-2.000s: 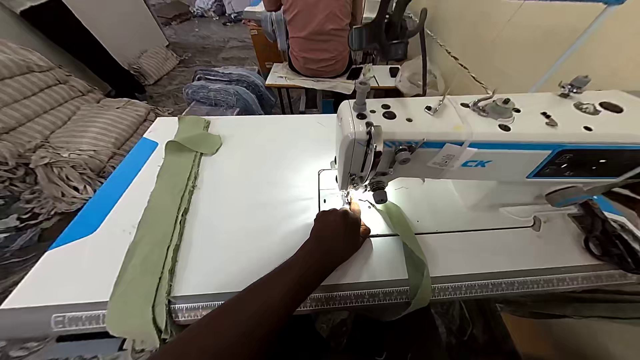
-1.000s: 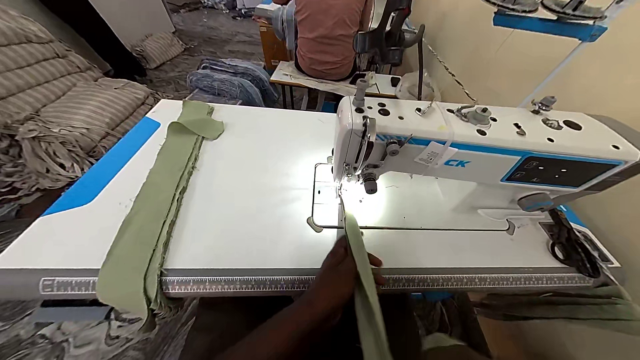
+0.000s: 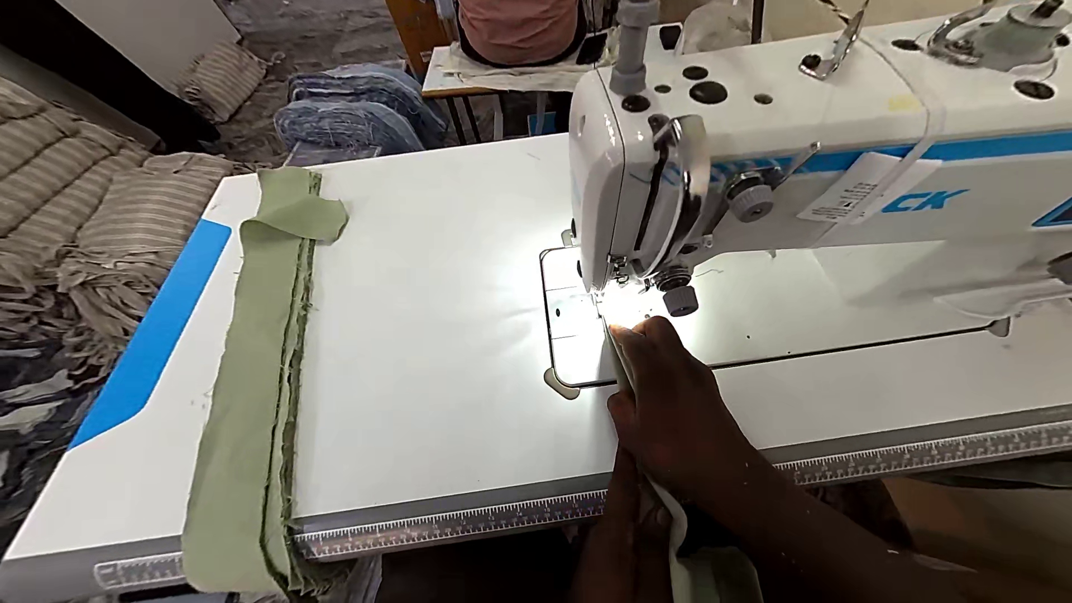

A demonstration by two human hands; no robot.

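Note:
My right hand (image 3: 670, 402) pinches a folded green fabric strip (image 3: 620, 360) just in front of the needle area of a white industrial sewing machine (image 3: 754, 117). Below it, my left hand (image 3: 624, 519) is closed around the same strip near the table's front edge; its fingers are partly hidden. The strip hangs down past the edge between my forearms. The machine's lamp lights the needle plate (image 3: 574, 327) brightly, and glare hides the needle tip. A stack of green fabric strips (image 3: 251, 377) lies on the left of the white table (image 3: 419, 360), its top end folded over.
A printed ruler tape (image 3: 452, 521) runs along the table's front edge. Striped fabric bundles (image 3: 126, 209) lie at the left, with stacked denim pieces (image 3: 352, 126) beyond the table. A person in a pink top (image 3: 519, 29) sits at another table behind.
Two seconds ago one hand was at the needle; now both hands are on the strip. My right hand has come to the needle area, and my left hand is lower. The view has moved closer.

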